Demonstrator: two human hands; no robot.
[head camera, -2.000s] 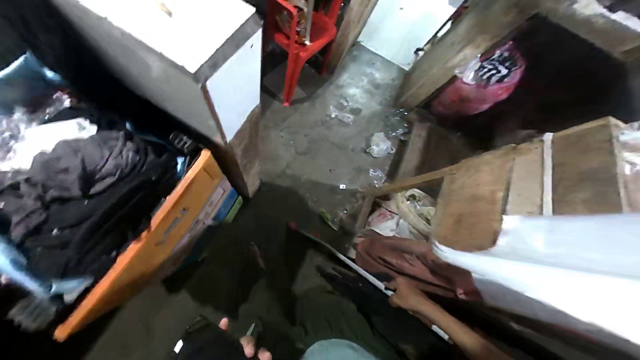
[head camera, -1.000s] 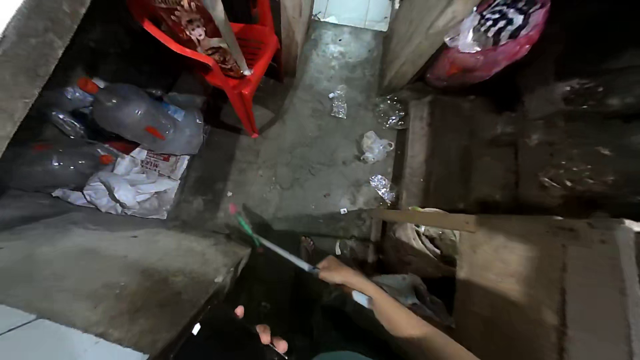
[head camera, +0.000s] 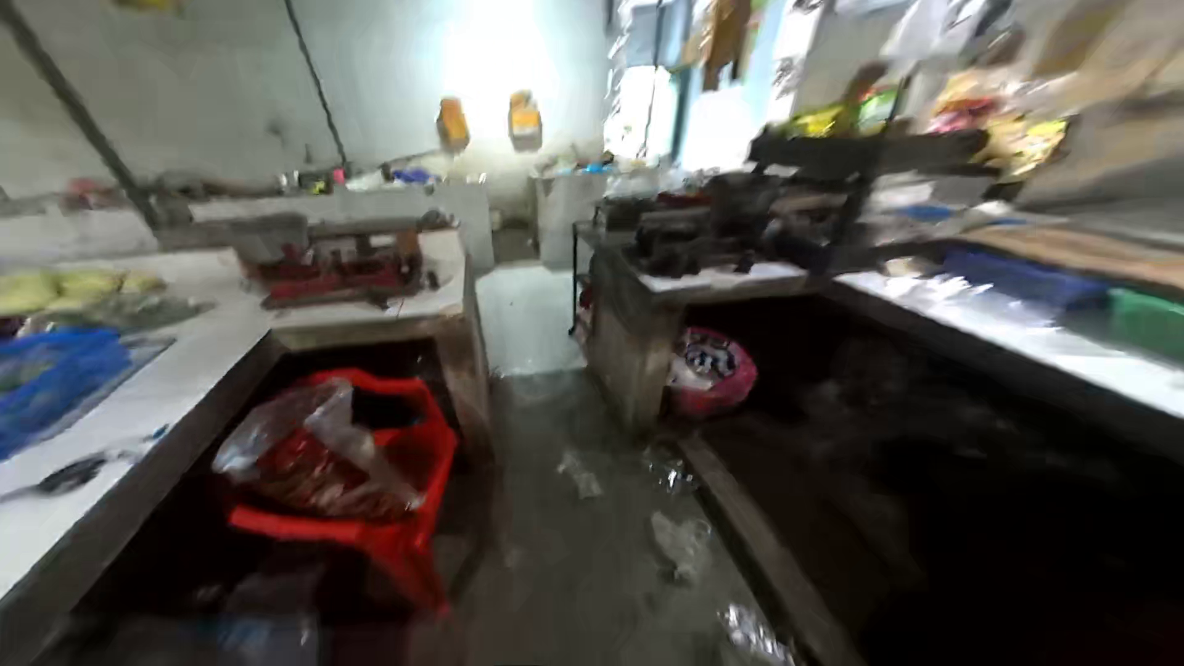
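Observation:
Neither of my hands shows in the head view, and the stick seen earlier is out of view too. The picture is blurred. Crumpled clear plastic bags (head camera: 682, 546) and a shiny wrapper (head camera: 754, 634) lie on the grey concrete floor (head camera: 546, 518) of a narrow passage. Another scrap of plastic (head camera: 580, 474) lies farther up the passage. Left of it stands a red plastic chair (head camera: 430, 472) with a plastic-covered bundle (head camera: 324, 462) on its seat.
White-topped counters (head camera: 185, 370) line the left, with a blue plastic bag (head camera: 65, 379) on top. A red scale-like device (head camera: 338, 268) stands farther back. At right are a pink sack (head camera: 721, 370), a low concrete ledge (head camera: 758, 546) and another counter (head camera: 1017, 333).
The view has swung up and forward, to the counters and far wall. My hands and the stick, in view at the bottom a second ago, have left the picture.

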